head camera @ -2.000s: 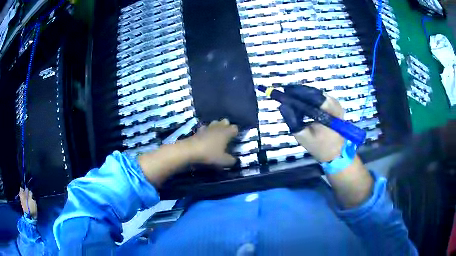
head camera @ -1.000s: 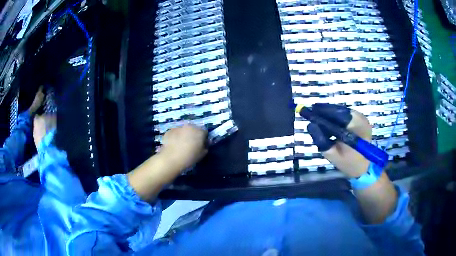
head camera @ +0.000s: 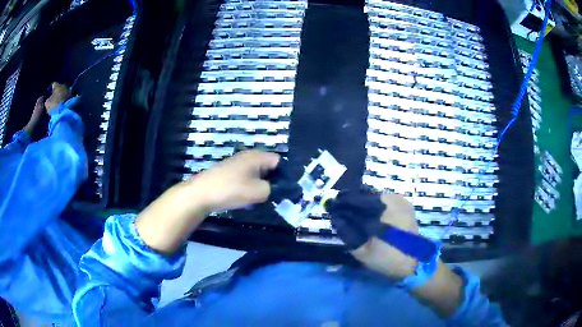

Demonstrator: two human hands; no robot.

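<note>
A silver-white small assembly [head camera: 327, 171] with black blocks on its face is tilted up between my hands, over the front of the black tray [head camera: 332, 83]. My left hand [head camera: 233, 182], with black covering on fingertips, holds its left side. My right hand [head camera: 376, 223], with black-covered fingers and a light blue wrist strap, holds the pen-like hand tool [head camera: 408, 243]; its blue rear shows and its yellow tip is at the part's right edge. Whether the tip touches is unclear.
Columns of silver parts [head camera: 246, 96] lie left and right in the tray. More parts [head camera: 547, 182] lie on the green mat [head camera: 526, 153] at right. A blue cord [head camera: 524, 89] crosses the right side. Another person's blue sleeves and hands [head camera: 59, 96] are at a left tray.
My left hand has lifted a part from the left column side and brought it to the middle. My right hand has moved left and down with the tool to meet it.
</note>
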